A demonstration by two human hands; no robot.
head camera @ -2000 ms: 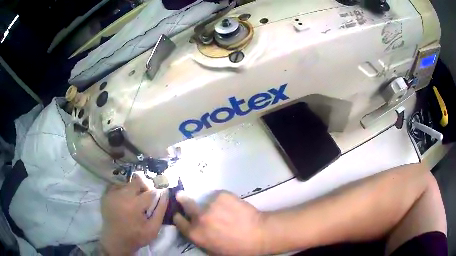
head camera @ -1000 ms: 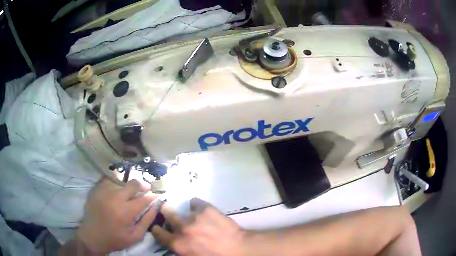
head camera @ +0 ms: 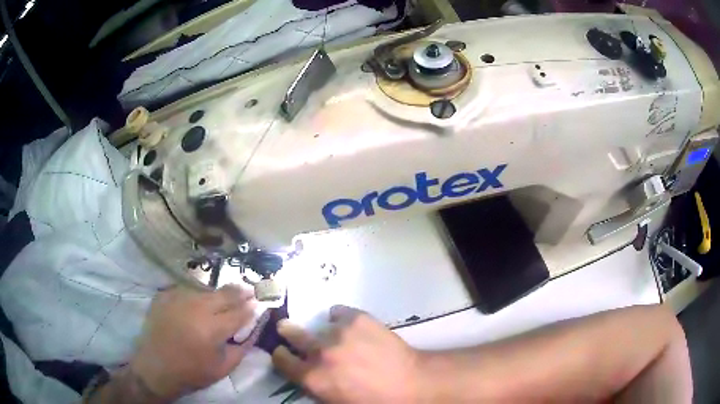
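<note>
White quilted lining (head camera: 75,252) hangs left of the machine and runs under my left hand. A strip of dark purple shell fabric (head camera: 272,330) lies between my hands, just in front of the brightly lit presser foot area (head camera: 264,276). My left hand (head camera: 189,335) is slightly blurred and lies on the fabric left of the foot, fingertips close to it. My right hand (head camera: 339,351) has its fingertips on the dark fabric edge, right of the foot. The needle tip is hidden by glare and my left fingers.
The cream machine arm (head camera: 347,142) spans the view behind my hands. A black flat rectangle, perhaps a phone (head camera: 496,252), lies under it. A yellow-handled tool (head camera: 702,222) is at the far right. Quilted pieces (head camera: 237,55) lie behind the machine.
The view has shifted, so the machine sits differently in the frame. My left fingers have changed pose beside the foot. My right hand remains on the dark fabric.
</note>
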